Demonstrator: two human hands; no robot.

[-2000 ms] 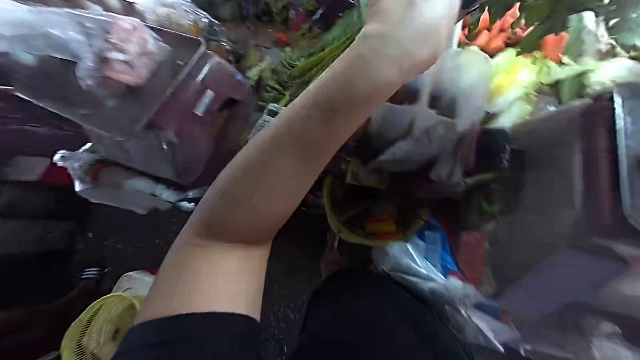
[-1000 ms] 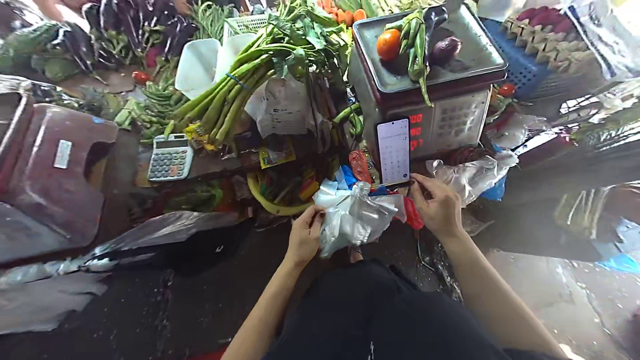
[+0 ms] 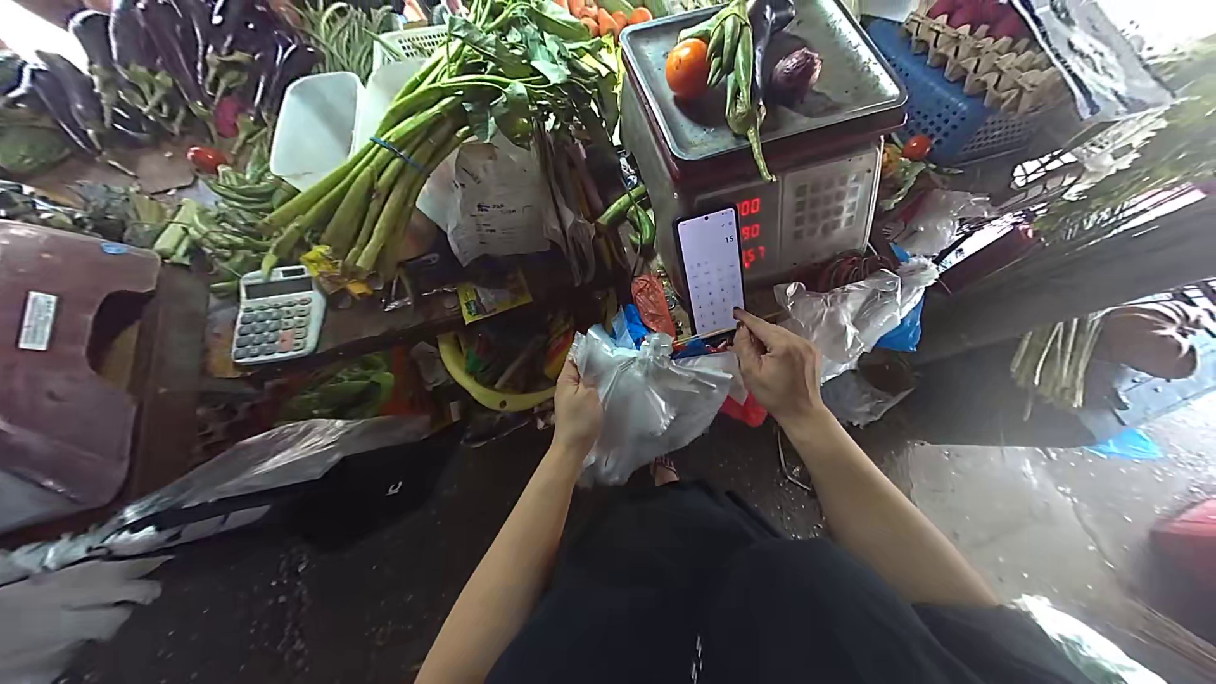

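My left hand [image 3: 578, 408] pinches the left side of a clear plastic bag [image 3: 655, 394] that hangs in front of my legs. My right hand [image 3: 777, 366] has a fingertip at the lower right edge of a smartphone [image 3: 711, 271] that shows a calculator; its other fingers are curled, and whether they hold anything is unclear. The phone leans upright against the front of a digital scale [image 3: 826, 204] with red digits. On the scale's metal tray [image 3: 855, 71] lie a tomato [image 3: 687, 66], a red onion [image 3: 796, 74], green pods [image 3: 736, 71] and a slim dark eggplant [image 3: 768, 19].
Left of the scale lie a bundle of leafy green stems [image 3: 399, 171], a white calculator [image 3: 278, 315], a plastic container [image 3: 315, 128] and eggplants [image 3: 171, 47]. A yellow basket rim [image 3: 494, 397] is below. More plastic bags [image 3: 855, 309] and a blue crate [image 3: 936, 90] stand right.
Two seconds ago one arm reached up across the view. Since one second ago, my right fingertip has shifted slightly at the phone's lower edge, and the view has moved closer.
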